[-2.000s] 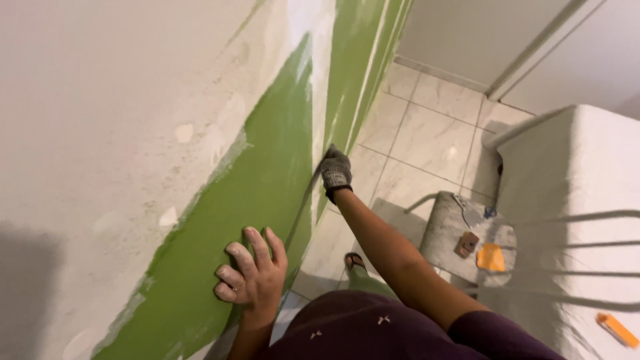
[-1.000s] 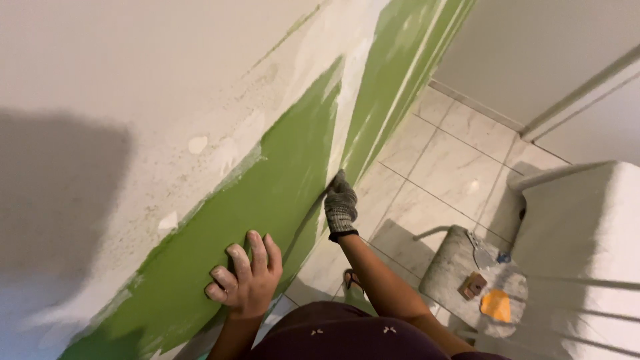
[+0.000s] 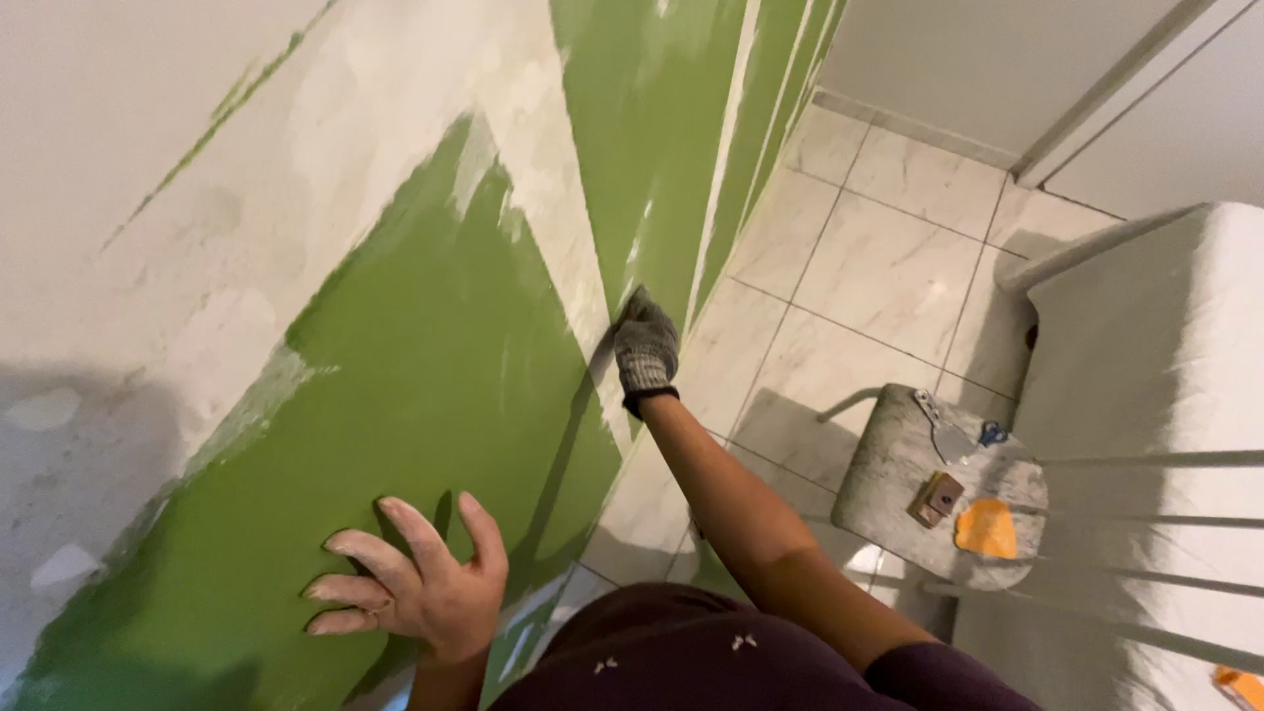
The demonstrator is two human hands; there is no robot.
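My bare left hand [image 3: 420,583] rests with spread fingers on the green part of the wall [image 3: 425,395], pale dust on its fingertips. My right hand [image 3: 647,346], in a grey knit glove with a dark cuff, is against the wall, low down, beside a white strip that runs between two green areas. Its fingers are curled; whether they hold something small cannot be told. White patches with ragged edges cover much of the wall [image 3: 326,128].
To the right stands a worn chair [image 3: 889,434] bearing a putty knife [image 3: 943,430], blue-handled scissors [image 3: 992,433], a brownish block [image 3: 936,499] and an orange piece [image 3: 986,528]. Behind it is a white-covered piece of furniture [image 3: 1106,326]. Marble-look tiles [image 3: 889,267] cover the floor.
The left hand stays spread on the green wall. The gloved right hand stays low against the wall, now with its fingertips on the green area just past the white strip.
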